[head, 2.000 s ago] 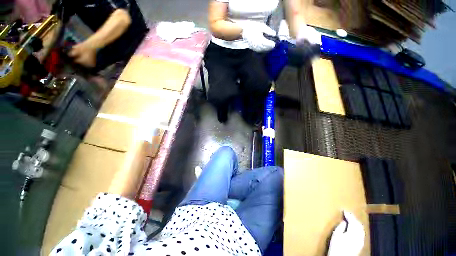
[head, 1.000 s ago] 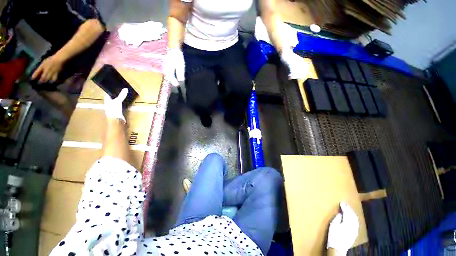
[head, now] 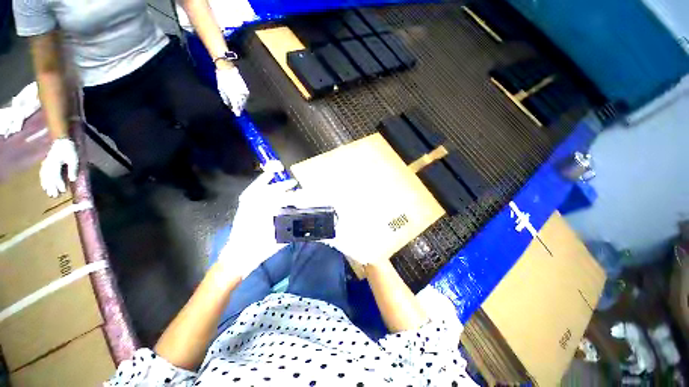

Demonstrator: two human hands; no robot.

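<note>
A black box part [head: 304, 226] is held up above my lap, with its small end towards me and a recess showing in that end. My left hand [head: 253, 219], in a white glove, grips it from the left. My right hand [head: 350, 227], also in a white glove, is on its right side; its fingers look washed out against the cardboard. A cardboard sheet [head: 378, 181] lies on the wire mesh belt [head: 495, 155] just beyond my hands, with black parts [head: 424, 143] in rows at its far side.
A gloved person [head: 125, 53] is ahead on the left. The cardboard-covered bench [head: 45, 264] is at left. Further black parts [head: 349, 64] lie on the belt. Blue wrap [head: 476, 276] covers the conveyor edge. A stack of cardboard sheets [head: 540, 302] stands at right.
My left hand has come from the side bench to the middle with the black part. My right hand has left the cardboard sheet and joined it. The view has turned right.
</note>
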